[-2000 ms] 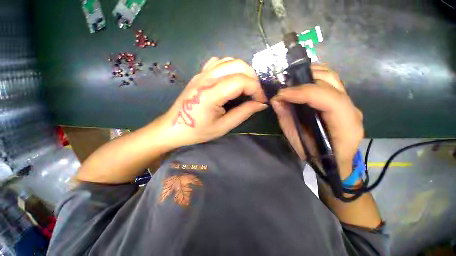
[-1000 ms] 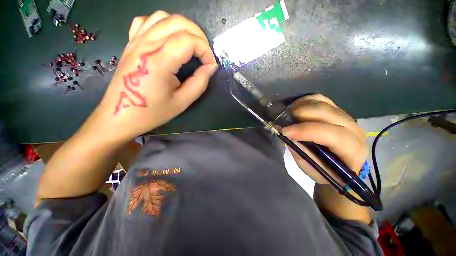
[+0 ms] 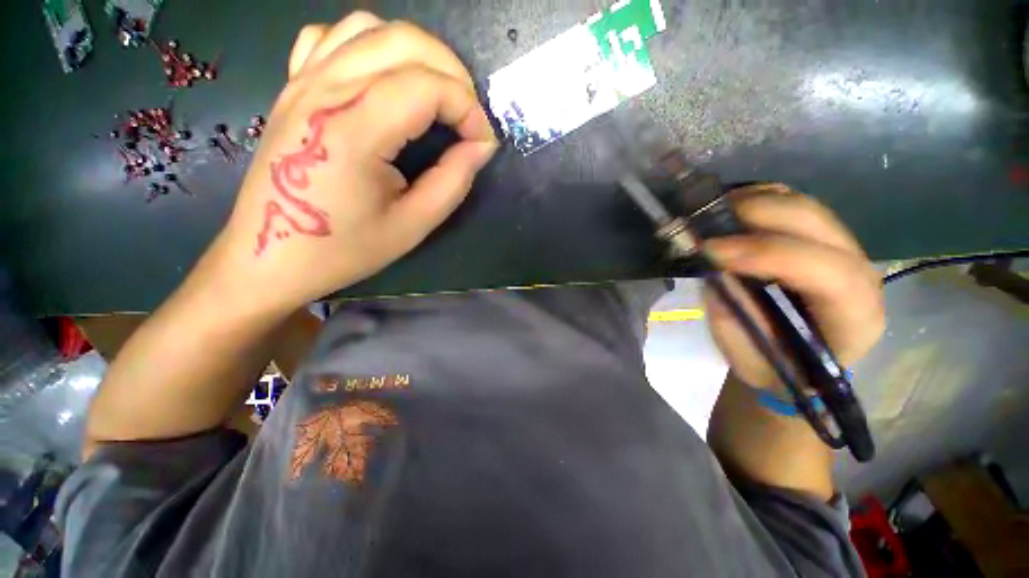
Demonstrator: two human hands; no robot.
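A circuit board, glaring white with a green end, lies on the dark green bench. My left hand is at the board's left end, thumb and forefinger pinched together at its edge. Whatever is between the fingertips is too small to tell. My right hand holds the black soldering iron, blurred by motion. Its tip and thin metal tube point up and left, apart from the board, to its lower right.
Small dark red components lie in loose piles left of my left hand. Two more boards lie at the upper left. The bench edge runs in front of my body. A black cable trails off at the right.
The view shifted left after the first frame. Since the second, my right hand has moved right with the iron, and its tip has left the board. My left hand stays at the board.
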